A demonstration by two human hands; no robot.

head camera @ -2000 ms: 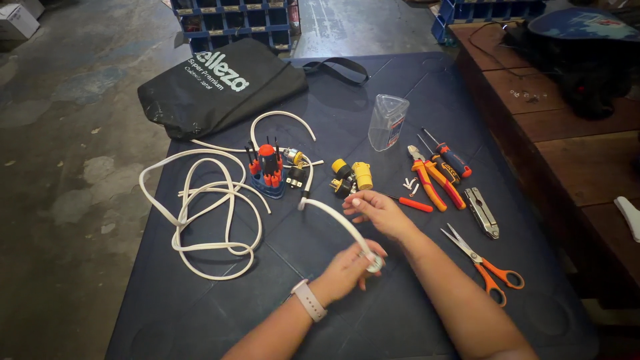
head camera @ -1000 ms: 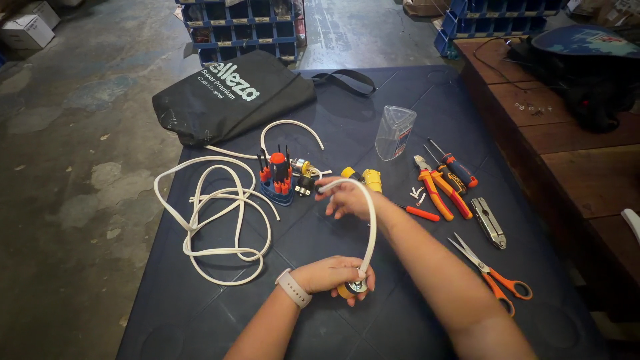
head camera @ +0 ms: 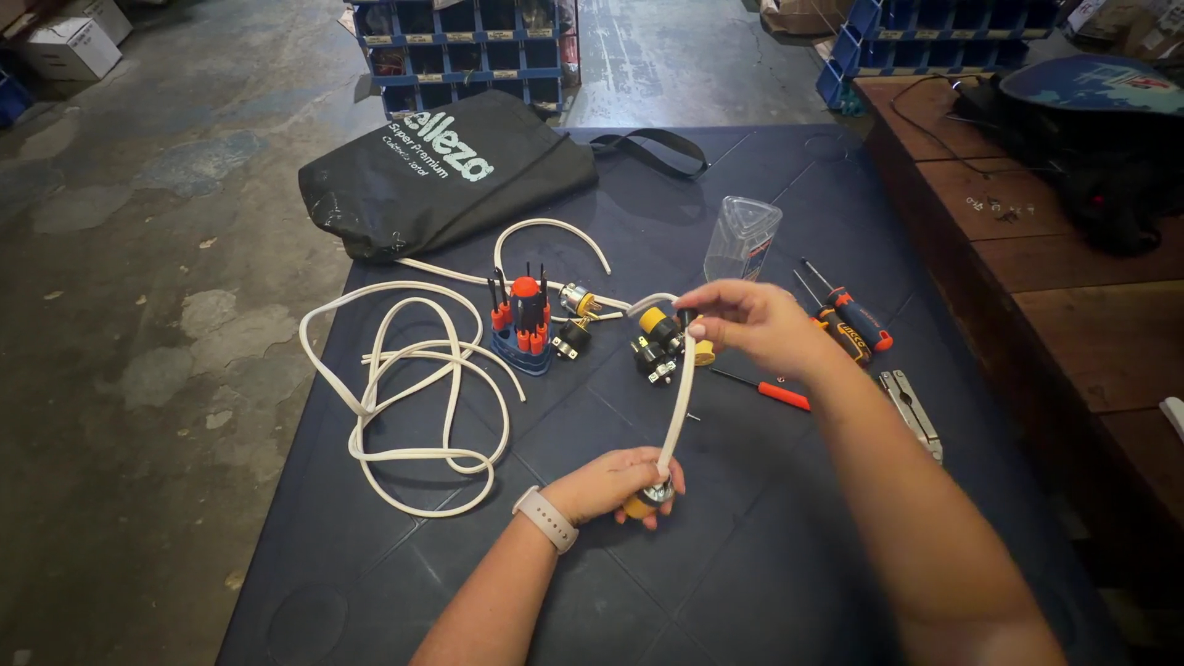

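My left hand (head camera: 622, 486), with a watch on its wrist, grips a yellow electrical connector (head camera: 647, 499) with a metal clamp, low over the middle of the table. A white flat cable (head camera: 680, 407) rises out of the connector. Higher up, my right hand (head camera: 745, 324) pinches a small black piece (head camera: 686, 317) around that cable between thumb and fingers. Just left of the right fingers lie black and yellow plugs (head camera: 659, 326). A screwdriver with a red handle (head camera: 784, 396) lies below the right hand. Farther left are another plug (head camera: 578, 299) and a blue stand of small red screwdrivers (head camera: 524, 328).
Loose white cable (head camera: 453, 453) coils on the left of the dark table (head camera: 592, 592). A black bag (head camera: 444, 180) lies at the back, a clear plastic container (head camera: 743, 236) right of it. Screwdrivers (head camera: 860, 319) and a multi-tool (head camera: 911, 414) lie right; a wooden bench (head camera: 1008, 222) adjoins.
My right hand, beside the cable's bend one second ago, now pinches the black piece on it. My left hand keeps hold of the connector. The held cable has gone from arched to straighter.
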